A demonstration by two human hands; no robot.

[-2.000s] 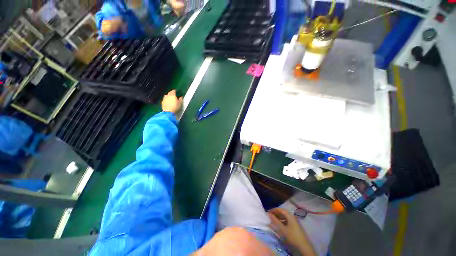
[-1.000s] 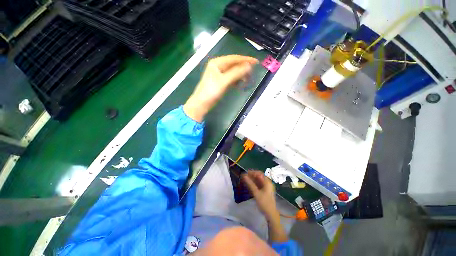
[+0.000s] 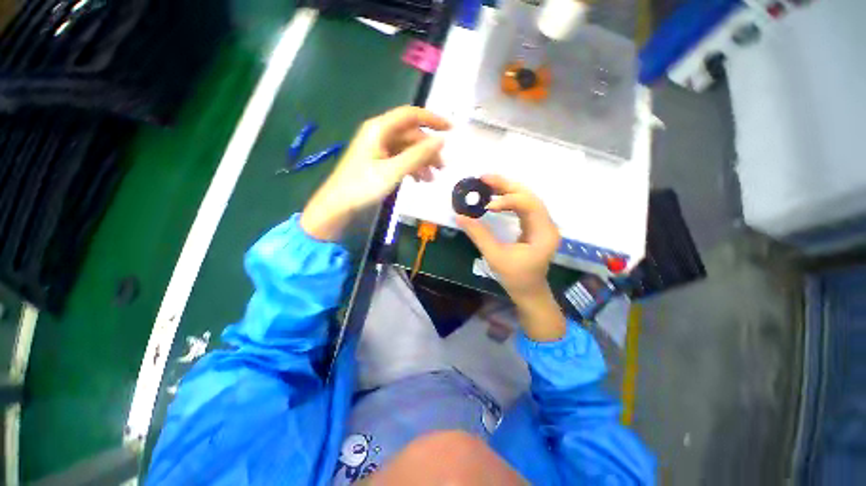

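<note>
My right hand (image 3: 517, 228) holds a round black part (image 3: 471, 197) with a pale centre between thumb and fingers, above the front of the white machine base (image 3: 551, 190). My left hand (image 3: 385, 166) is just left of it, fingers curled and apart; I see nothing in it. The orange holding fixture (image 3: 525, 82) sits on the grey plate (image 3: 589, 104), with a dark piece at its centre. The white press head (image 3: 561, 17) is above it at the top edge, partly cut off.
Blue-handled side cutters (image 3: 313, 150) lie on the green bench (image 3: 247, 228). A pink tag (image 3: 421, 56) is at the machine's far-left corner. Black trays (image 3: 57, 171) stand at far left. A red button (image 3: 616, 264), keypad device (image 3: 586, 295) and orange plug (image 3: 426, 231) are at the machine's front.
My right hand has risen from near my lap and now holds the black part over the machine's front. My left hand has come beside it. The view has shifted.
</note>
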